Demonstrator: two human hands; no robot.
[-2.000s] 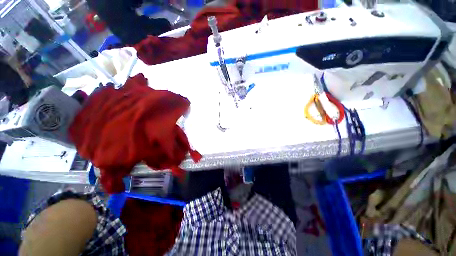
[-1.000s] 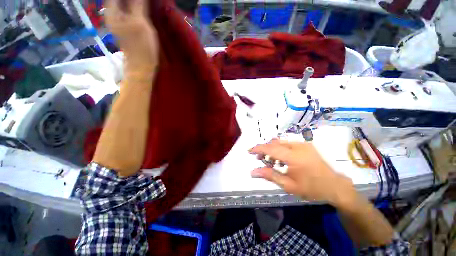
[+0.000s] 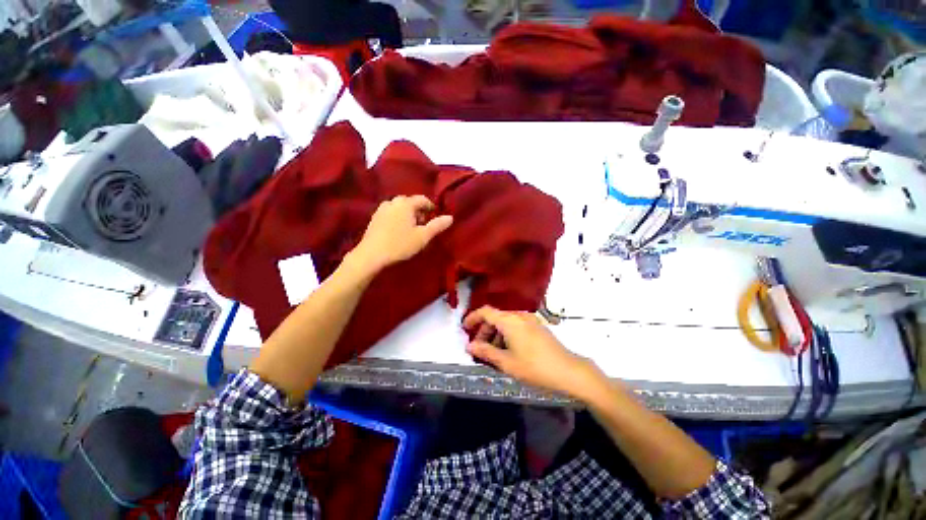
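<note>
The dark red garment lies crumpled on the white machine table, left of the sewing machine's needle area. A small white paper ticket lies on it. My left hand rests on the middle of the garment, fingers curled on the cloth, with a fold seemingly gripped. My right hand is at the garment's lower right edge, near the table's front, its fingers bent at the cloth; whether they pinch it is hard to tell.
The white JACK sewing machine stands at right. Scissors and dark cords lie near the front edge. More red fabric is piled behind. A grey machine end stands at left. A blue bin is below the table.
The garment was held up by my raised left hand and now lies spread on the table. My left hand has come down onto it. My right hand has moved left to its edge.
</note>
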